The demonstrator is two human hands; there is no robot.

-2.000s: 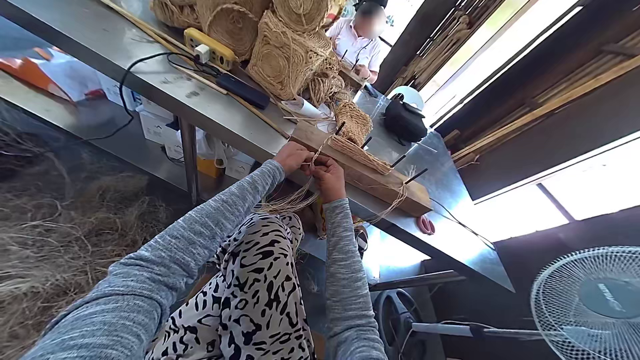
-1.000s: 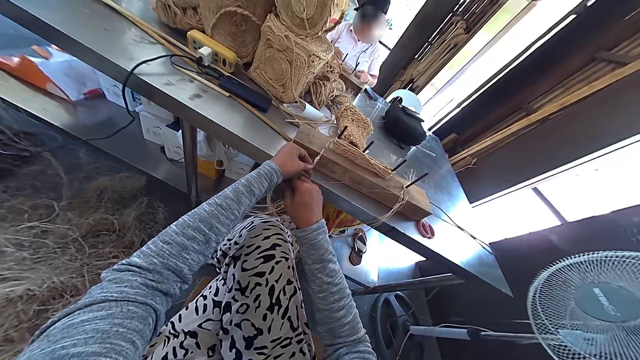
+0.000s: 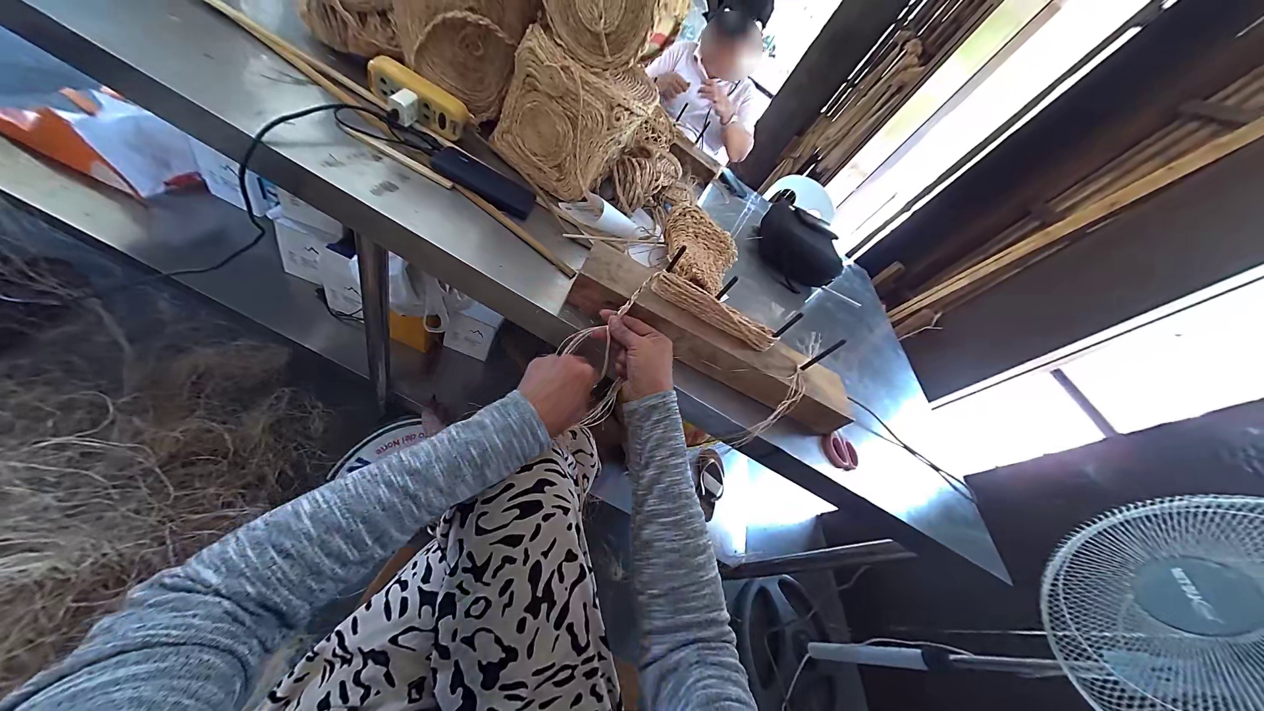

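My left hand (image 3: 561, 393) is closed on loose strands of natural plant fibre at the table's front edge. Just right of it, my right hand (image 3: 642, 355) pinches the same fibre strands (image 3: 576, 342) between thumb and fingertips. From there a braided cord (image 3: 637, 293) runs up to a dark peg in a wooden beam (image 3: 731, 367). Several such pegs stand in the beam, and a length of woven fibre braid (image 3: 713, 308) lies along its top. Another bundle of strands (image 3: 788, 400) hangs from the peg at the right end.
The beam lies on a metal table (image 3: 849, 375). Woven fibre pieces (image 3: 563, 118), a yellow power strip (image 3: 420, 96) and a black bag (image 3: 798, 242) are on the table. Red-handled scissors (image 3: 839, 451) lie beyond the beam. A fan (image 3: 1175, 602) stands at right; a person (image 3: 711, 84) sits opposite.
My hands were close together one second ago; now the left is lower and a little apart from the right, with strands spread between them. The person opposite has raised a hand.
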